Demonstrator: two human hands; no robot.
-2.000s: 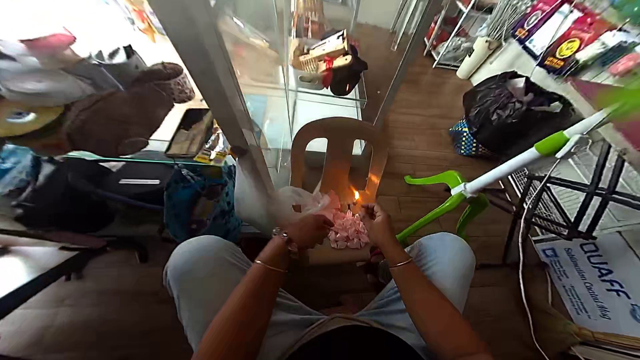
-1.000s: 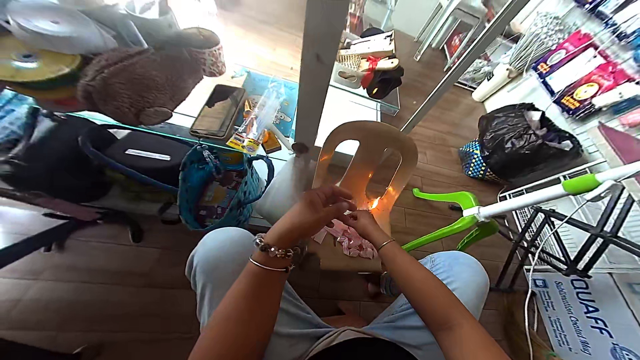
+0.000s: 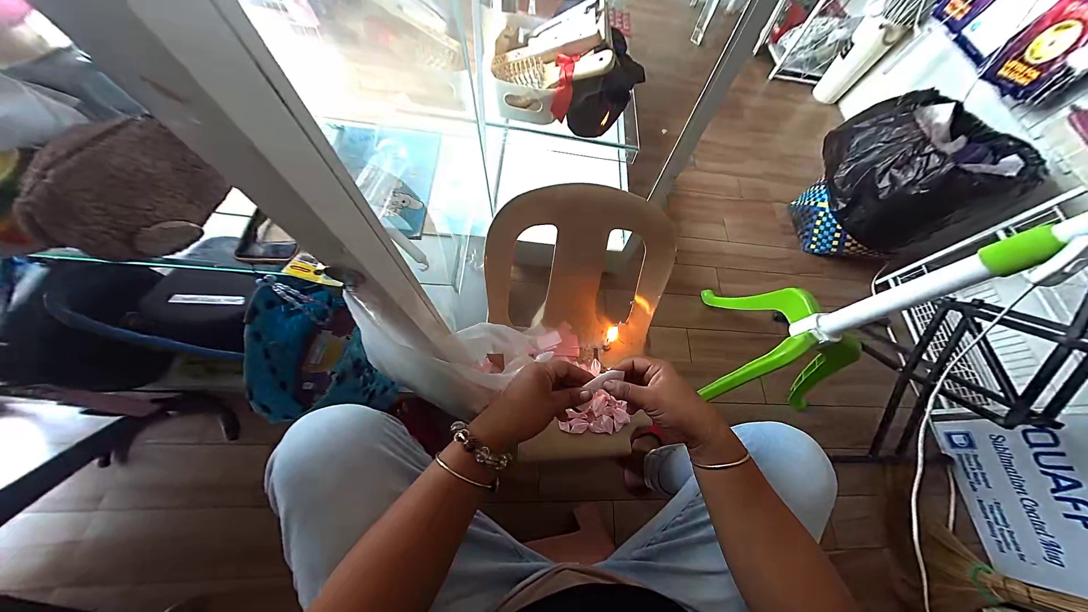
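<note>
Both of my hands meet over the seat of a beige plastic chair (image 3: 582,200). My left hand (image 3: 544,398) and my right hand (image 3: 659,398) pinch a small pale pink piece (image 3: 602,382), which looks like ribbon or fabric, between thumbs and fingers. Below my fingertips lies a pile of folded pink pieces (image 3: 597,418). Just beyond my hands a small flame (image 3: 611,334) burns; its holder is mostly hidden. Flat pink pieces (image 3: 557,340) lie behind my left hand, beside a translucent plastic bag (image 3: 425,361).
A glass display case with a metal frame (image 3: 314,183) stands ahead on the left. A teal patterned bag (image 3: 289,348) hangs left of my knee. To the right are a white pole with green feet (image 3: 765,361), a black wire rack (image 3: 914,374) and a black plastic bag (image 3: 918,170).
My hands, crossed close together near the flame one second ago, are now side by side, nearer me, above the pink pile. The view has shifted between frames.
</note>
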